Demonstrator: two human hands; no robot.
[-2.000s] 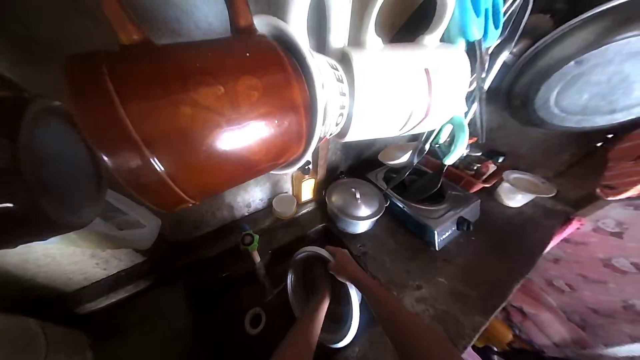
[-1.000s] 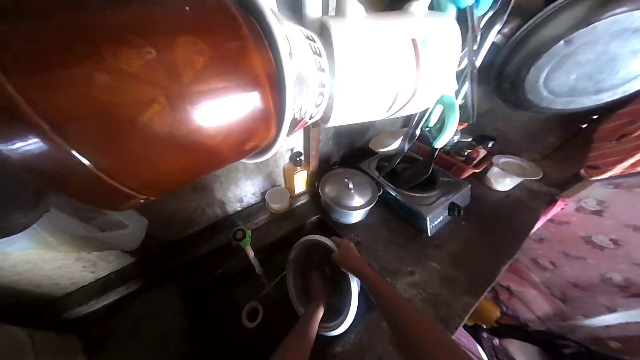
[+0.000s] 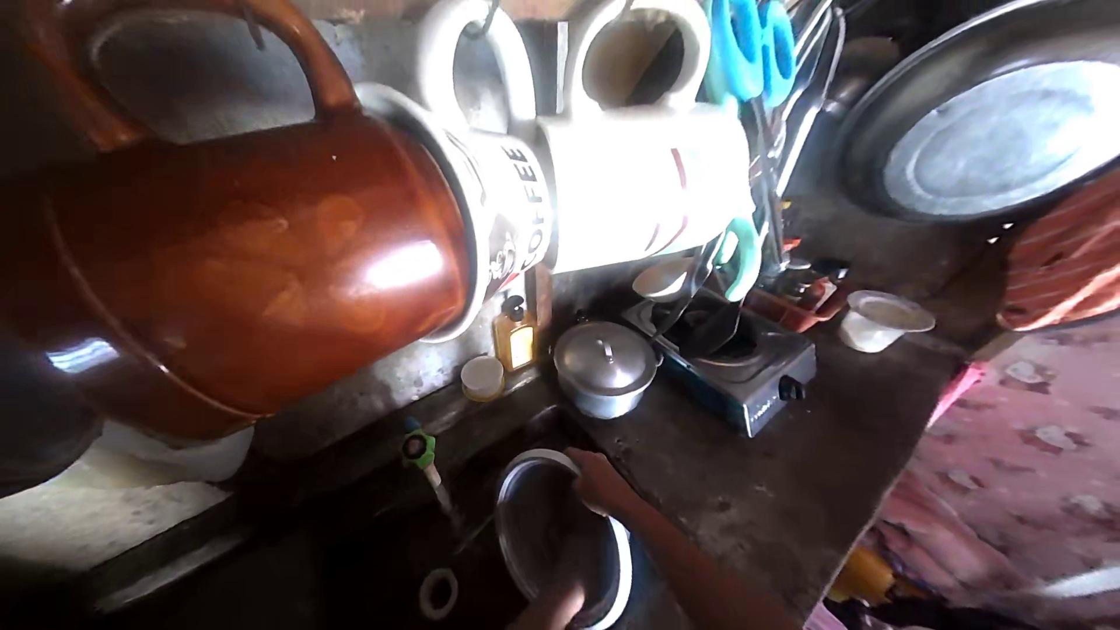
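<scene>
A round metal pot [image 3: 547, 534] with a bright rim is tilted over the dark sink [image 3: 376, 560]. My right hand [image 3: 602, 486] grips its upper right rim. My left hand [image 3: 560, 605] is at the lower rim, near the bottom edge of the view; its fingers are mostly hidden, so its hold is unclear. Left of the pot, a tap with a green handle [image 3: 418, 448] points into the sink. A pale ring-shaped thing [image 3: 438, 593] lies in the sink. Behind the pot, a lidded metal cooking pot [image 3: 605, 367] stands on the counter.
A gas stove [image 3: 744, 367] holds a black utensil. Beyond are a white bowl [image 3: 879, 322] and a red tray [image 3: 783, 311]. A pump bottle [image 3: 514, 337] and a round lidded container [image 3: 482, 378] line the sink ledge. A brown mug [image 3: 262, 262] and white mugs [image 3: 647, 188] hang close overhead.
My left hand has moved from inside the pot down to its lower rim. My right hand stays on the upper rim. The view has shifted somewhat.
</scene>
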